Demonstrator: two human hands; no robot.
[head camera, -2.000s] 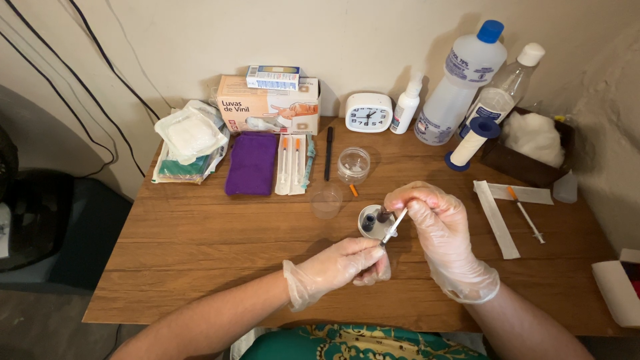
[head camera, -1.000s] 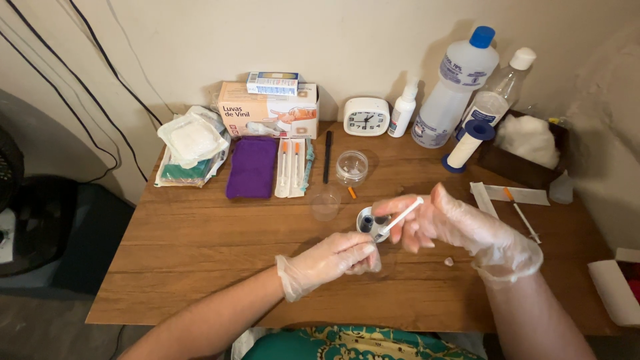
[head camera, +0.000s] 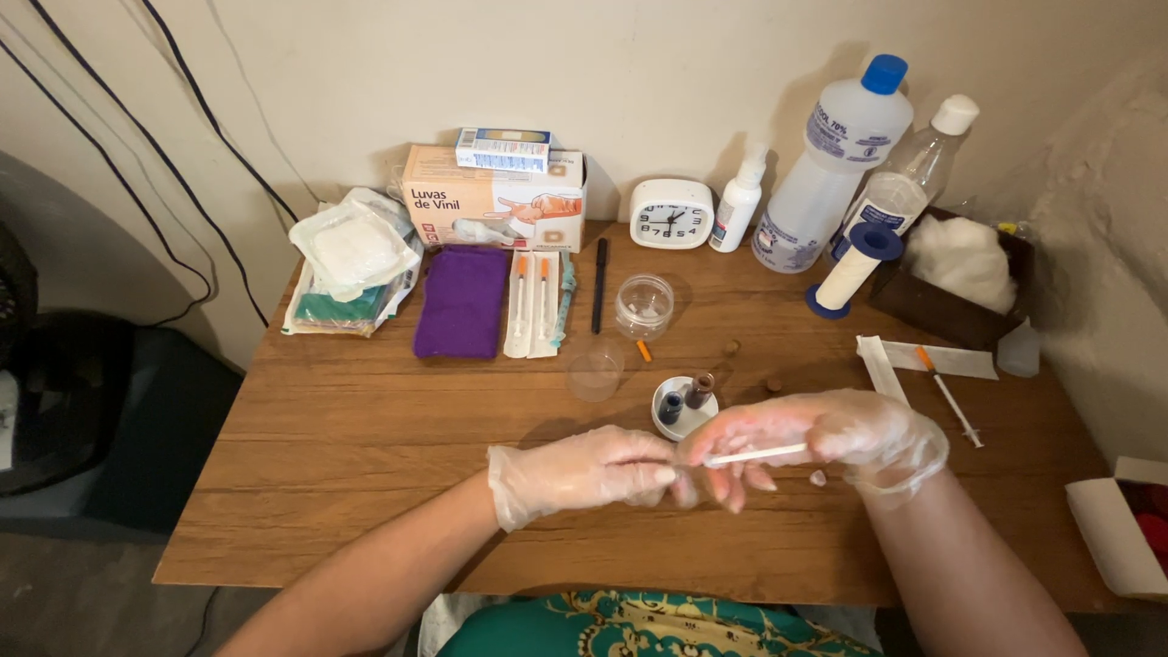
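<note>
My left hand (head camera: 598, 470), in a clear glove, pinches the left end of a thin syringe with a white plunger (head camera: 757, 453); the barrel is largely hidden by fingers. Palm up, my gloved right hand (head camera: 821, 438) has its thumb at the plunger's right end and its fingers beneath and at its left part. Just above the fingers, a round white lid (head camera: 684, 433) holds a dark vial (head camera: 671, 408) and a brownish vial (head camera: 701, 391), both uncapped. A small pale piece (head camera: 818, 477) lies by my right hand.
Behind stand a clear jar (head camera: 644, 307), a white clock (head camera: 672, 213), a glove box (head camera: 493, 198) and an alcohol bottle (head camera: 830, 173). Packaged syringes (head camera: 531, 306) lie beside a purple cloth (head camera: 461, 301). At right are another syringe (head camera: 949, 397) and a tape spool (head camera: 853, 271).
Both hands have moved down from the lid, uncovering the two vials. The syringe was steeply tilted and now lies nearly level, with my right thumb at its plunger end.
</note>
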